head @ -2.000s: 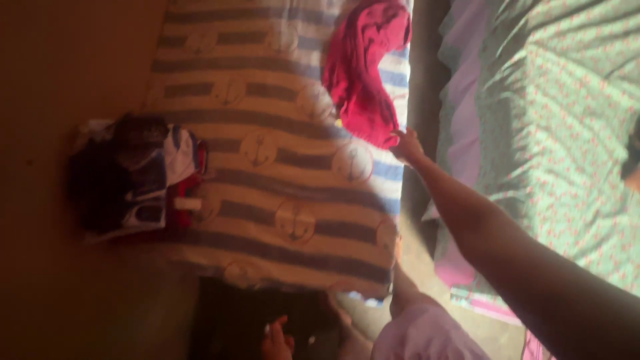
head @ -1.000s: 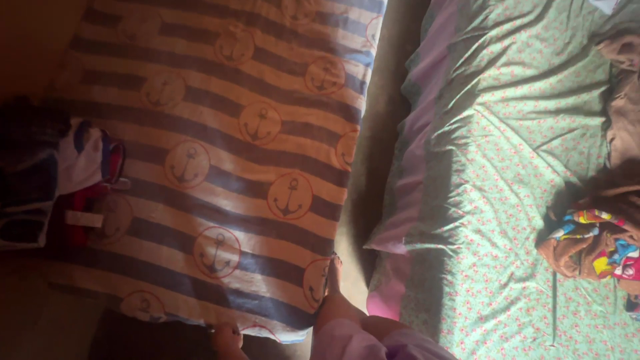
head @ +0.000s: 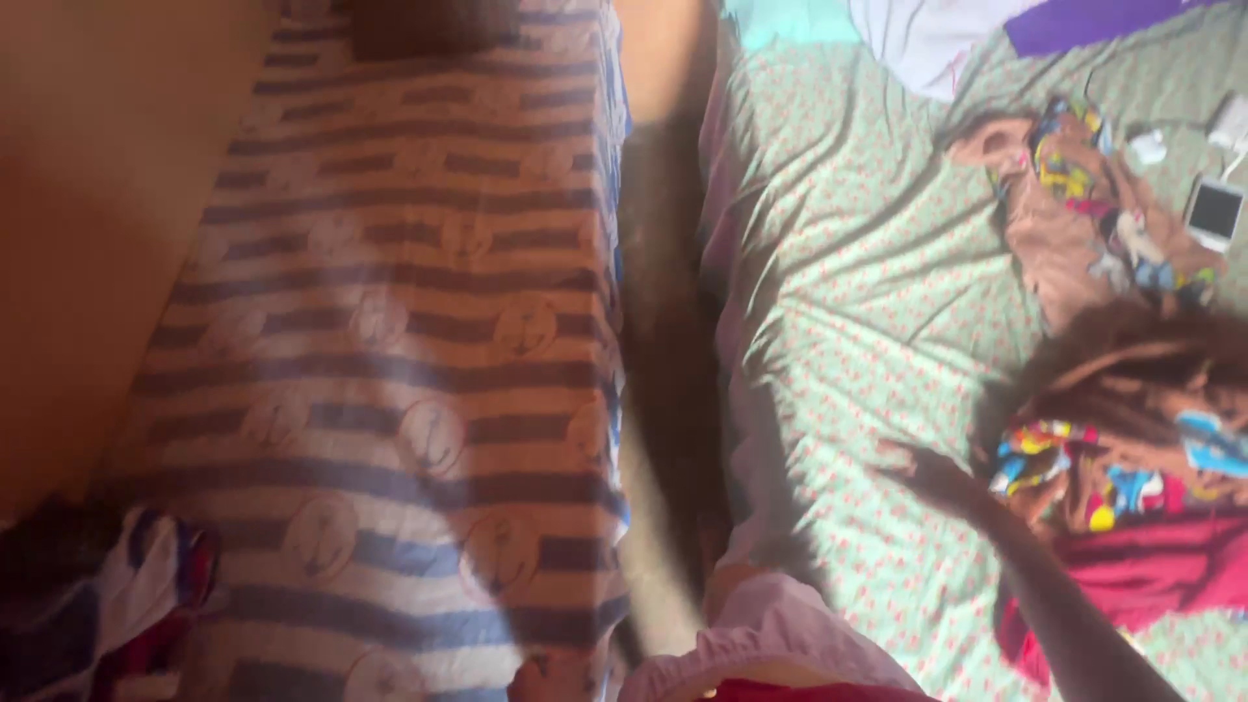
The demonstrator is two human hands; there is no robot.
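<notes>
My right hand (head: 921, 473) is over the green floral bedsheet (head: 877, 370), fingers apart, holding nothing. A red cloth (head: 1150, 565) lies on that sheet beside and beyond my right forearm. Just to the right of the hand is a heap of brown cloth with a colourful print (head: 1111, 478). My left hand cannot be made out; a blurred patch of skin (head: 556, 678) at the bottom edge is too unclear to name. The striped bedsheet with anchor prints (head: 429, 439) covers the bed on the left.
A narrow floor gap (head: 668, 390) separates the two beds. Dark and white clothes (head: 127, 604) are piled at lower left. Another printed brown cloth (head: 1072, 224), a white device with a dark screen (head: 1215, 210), and white (head: 926, 39) and purple cloths (head: 1092, 24) lie on the green bed.
Two seconds ago my right hand gripped a red cloth over the striped bed; now it is open over the green bed, where a red cloth lies. The view has shifted to the right.
</notes>
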